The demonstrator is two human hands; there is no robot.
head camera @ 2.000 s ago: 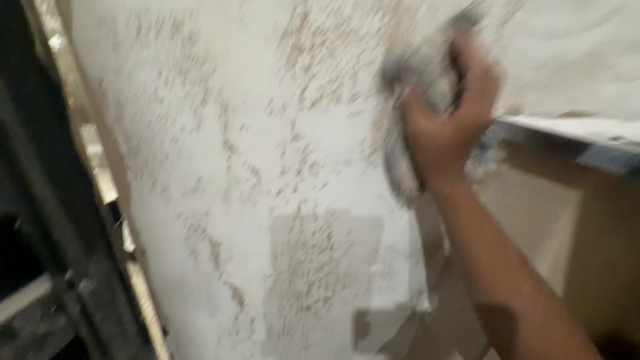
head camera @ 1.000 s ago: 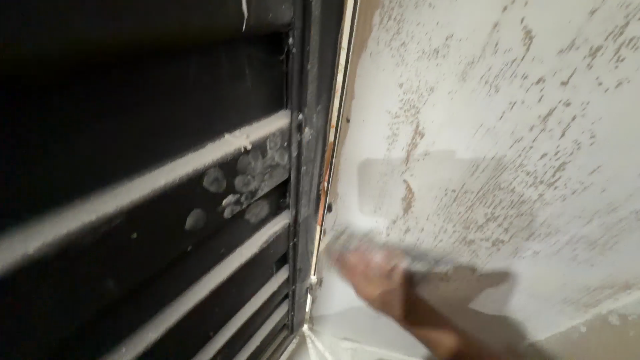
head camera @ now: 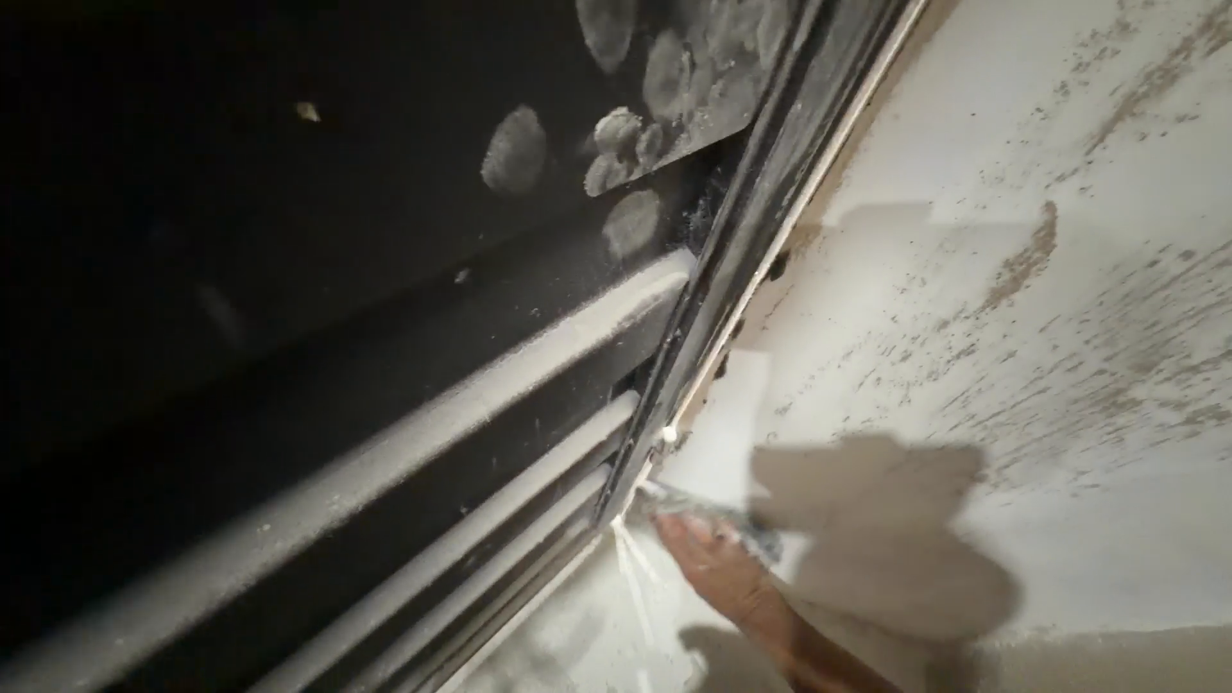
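My right hand (head camera: 710, 560) reaches up from the bottom edge, closed around a flat, grey, plaster-smeared hand tool (head camera: 756, 532). The tool's tip is close to the narrow pale edge beside the dark slatted frame, at the lower end of the wall. White plaster with rough brown patches covers the wall (head camera: 1097, 356), and the hand's shadow falls across it. The tool's exact kind cannot be told. My left hand is out of view.
A dark panel with dusty slats (head camera: 539, 351) fills the left side and bears pale smudges (head camera: 515, 151). Its upright frame (head camera: 741, 221) runs right against the wall. Thin white strands (head camera: 630, 568) hang near the hand.
Two seconds ago my right hand was on the plastered wall to the right; it is now down beside the dark frame, tool still in it. The view has swung left.
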